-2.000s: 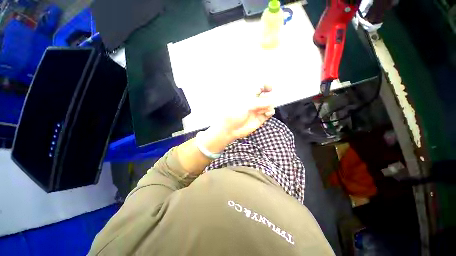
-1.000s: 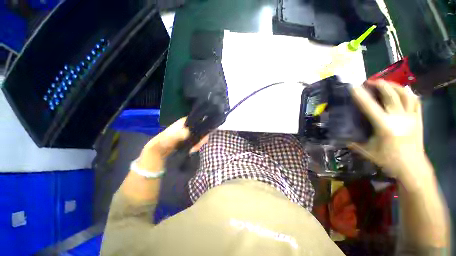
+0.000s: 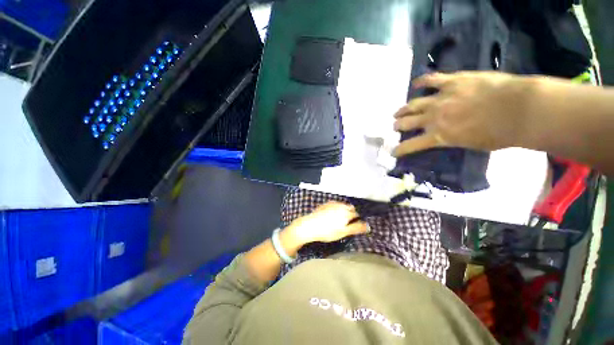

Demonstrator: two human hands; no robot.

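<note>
A black power strip body (image 3: 451,165) lies on the white work sheet (image 3: 373,64), its near end towards my lap. My right hand (image 3: 448,114) lies over it with the fingers spread along its left side. My left hand (image 3: 330,222) is low over my lap, closed around a thin black cord (image 3: 377,210) that runs up towards the near end of the body. Small pale pieces at that end are blurred. A stack of black end covers (image 3: 310,124) lies left of the sheet.
Another black cover pile (image 3: 316,60) lies behind the stack. A black bin (image 3: 50,101) with rows of blue-topped components (image 3: 124,108) stands at left. A red heat gun (image 3: 564,192) lies at the right edge. A green nozzle (image 3: 580,79) shows behind my right forearm. Blue crates (image 3: 60,256) stand lower left.
The power strip body has turned and now lies on the sheet. My right hand has moved left onto it. My left hand has moved from the covers towards my lap. The view has shifted.
</note>
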